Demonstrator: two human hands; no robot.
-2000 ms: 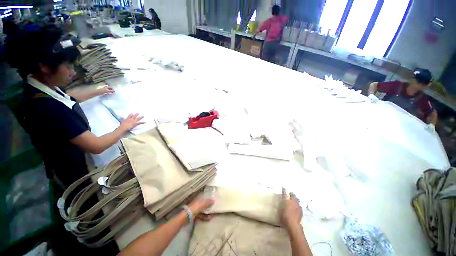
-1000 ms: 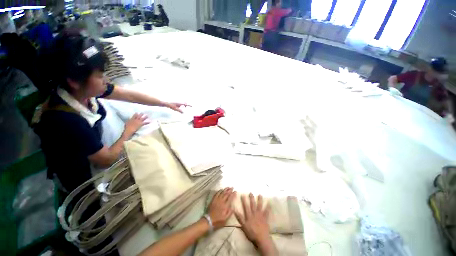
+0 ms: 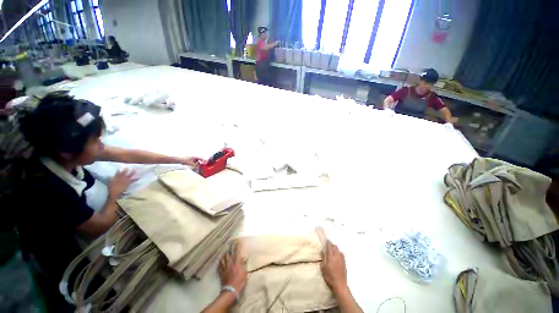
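Note:
A beige tote bag [image 3: 285, 282] lies flat in front of me with its top part folded over toward me. My left hand [image 3: 233, 269] holds its left side edge. My right hand [image 3: 333, 266] holds its right side edge, one finger reaching up near the far corner. The undersides of both hands are hidden. A finished bag stack [image 3: 174, 223] stands left of my left hand, a folded bag [image 3: 199, 192] on top. Its handles with white tags hang toward the lower left.
A person [image 3: 61, 183] at left has a hand on the red tape dispenser [image 3: 216, 162]. White rolls [image 3: 285, 183] lie beyond my bag. A clear bag of small fasteners [image 3: 415, 255] is at right. Looser bag piles [image 3: 505, 195] are farther right. Two people stand across the table.
My hands have moved apart from flat on the bag's middle to its side edges. The neighbour's hand has reached the tape dispenser. The view has turned right, showing more bag piles.

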